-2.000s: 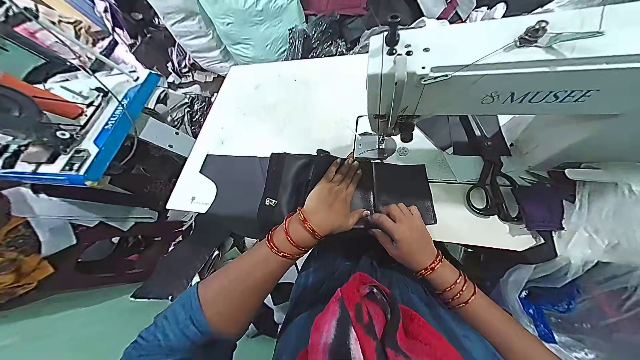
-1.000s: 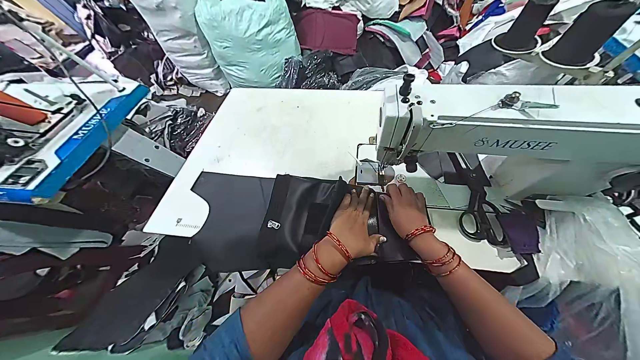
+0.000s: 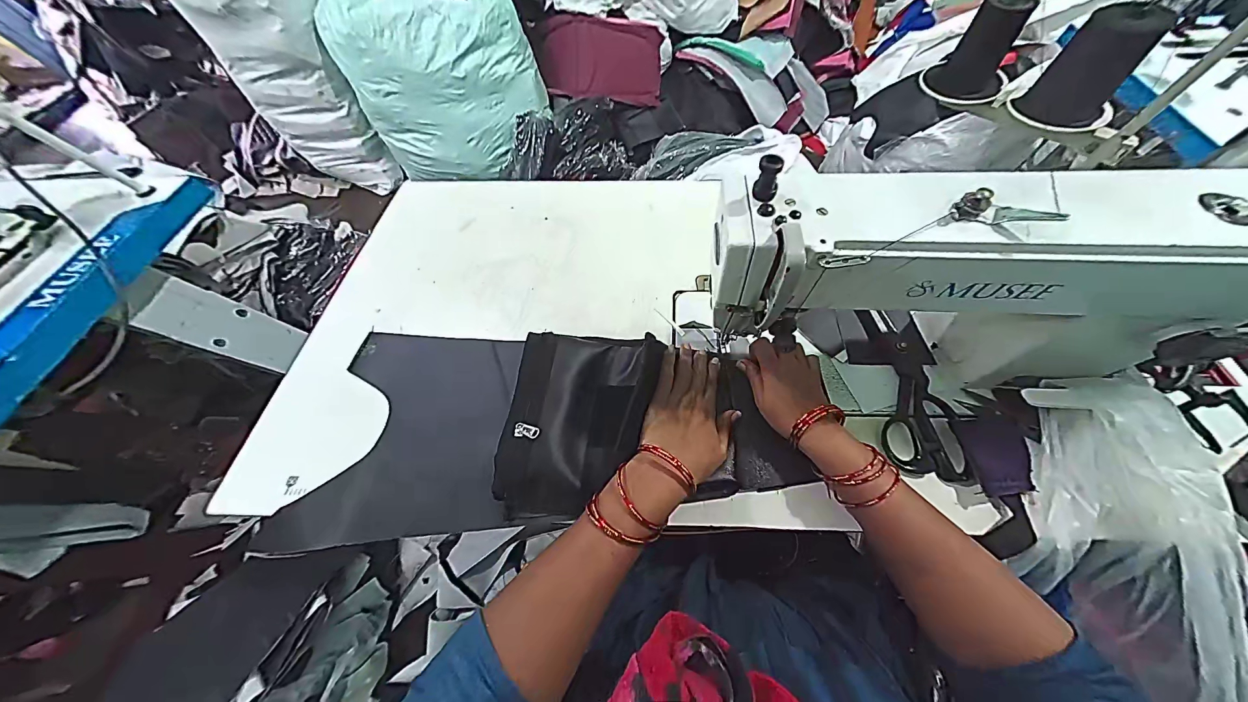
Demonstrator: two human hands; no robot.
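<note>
A folded black leather-like piece (image 3: 585, 419) with a small white tag lies on the white table of a sewing machine (image 3: 975, 234). My left hand (image 3: 687, 400) rests flat on its right part, fingers pointing at the needle area. Close by, my right hand (image 3: 788, 385) presses on the black material just right of the needle, fingertips by the presser foot (image 3: 726, 341). The foot and needle are partly hidden by my fingers. Under the folded piece, a flat dark grey sheet (image 3: 439, 419) extends left over the table edge.
Black-handled scissors (image 3: 916, 439) lie right of my right hand. Two black thread cones (image 3: 1087, 63) stand at the back right. Stuffed bags (image 3: 429, 78) and fabric scraps fill the area behind the table (image 3: 546, 244). Another machine with a blue edge (image 3: 107, 263) is at the left. Plastic sheeting (image 3: 1131, 487) hangs at the right.
My right hand has moved from the front edge of the black piece up beside the needle. My left hand stays on the piece. The view has shifted.
</note>
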